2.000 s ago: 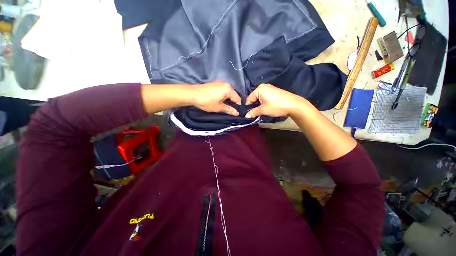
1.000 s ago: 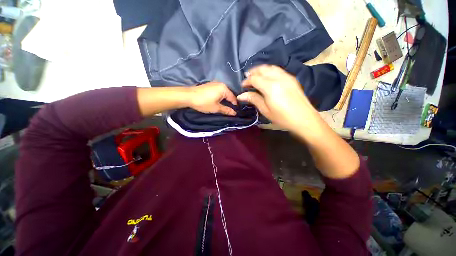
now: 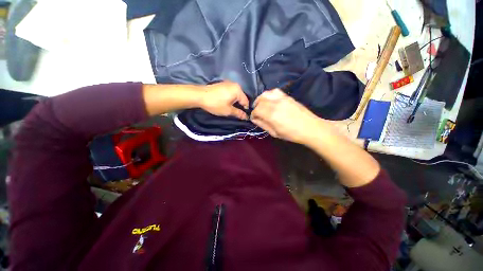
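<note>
The dark navy garment [image 3: 217,32] lies over the table, its shiny grey side up with white stitch lines. Its near end is a rounded dark fold at the table edge, with a curved white strip [image 3: 197,135] along the side nearest my body. My left hand [image 3: 225,99] pinches the dark cloth between thumb and fingers. My right hand [image 3: 273,112] is closed at the same spot, fingertips touching or nearly touching the left ones. Thin thread strands show below the right fingers. No needle can be made out, and what the right fingertips hold is hidden.
On the table's right lie a wooden ruler [image 3: 377,73], a blue pad [image 3: 374,119], a gridded sheet [image 3: 418,124], a red packet [image 3: 401,82] and a teal-handled tool [image 3: 400,23]. Pale sheets [image 3: 71,24] lie at the left. A red frame [image 3: 139,151] is below the table edge.
My right hand lifted from the cloth, then came back down beside the left hand. The long white thread strand no longer hangs down over the maroon top. The view has shifted slightly.
</note>
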